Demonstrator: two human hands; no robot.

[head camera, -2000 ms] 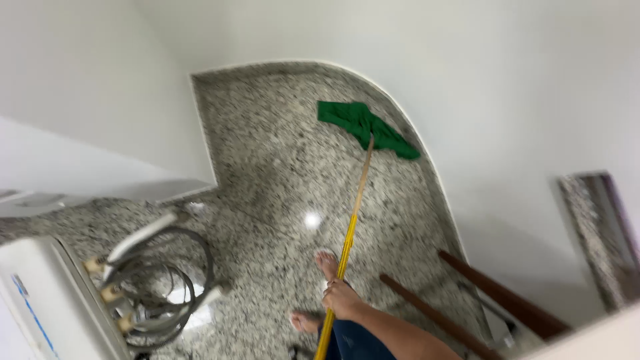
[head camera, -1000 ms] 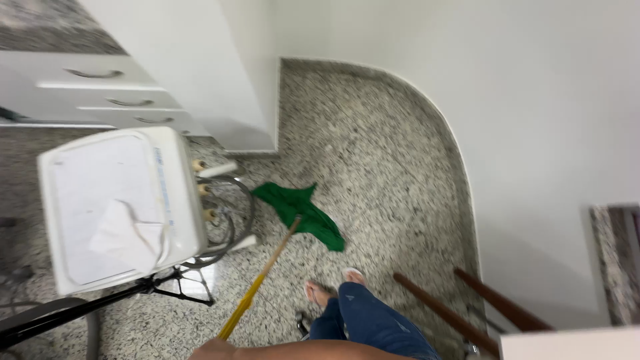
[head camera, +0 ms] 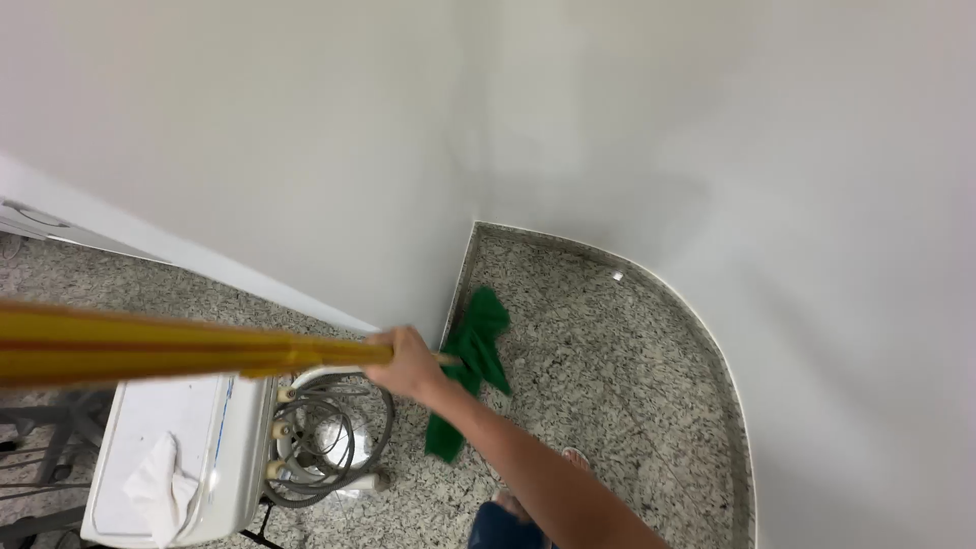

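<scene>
My right hand (head camera: 404, 361) is closed around a yellow pole (head camera: 305, 351), with my forearm reaching in from the lower right. The pole's near end runs large and blurred to the left edge. Beyond my hand, its bare tip meets a green cloth (head camera: 480, 351), which lies bunched on the speckled stone floor against the base of the white wall at the inner corner. My left hand is out of view.
A white equipment unit (head camera: 248, 457) with a white cloth (head camera: 162, 488) on top and coiled grey hoses (head camera: 381, 427) stands at lower left. A curved white wall (head camera: 839, 343) bounds the floor at right. A small white scrap (head camera: 618, 275) lies near the skirting. My feet are below.
The green cloth was out on the floor near the hoses one second ago and is now at the wall corner. The pole has swung round to point left. The view has shifted strongly.
</scene>
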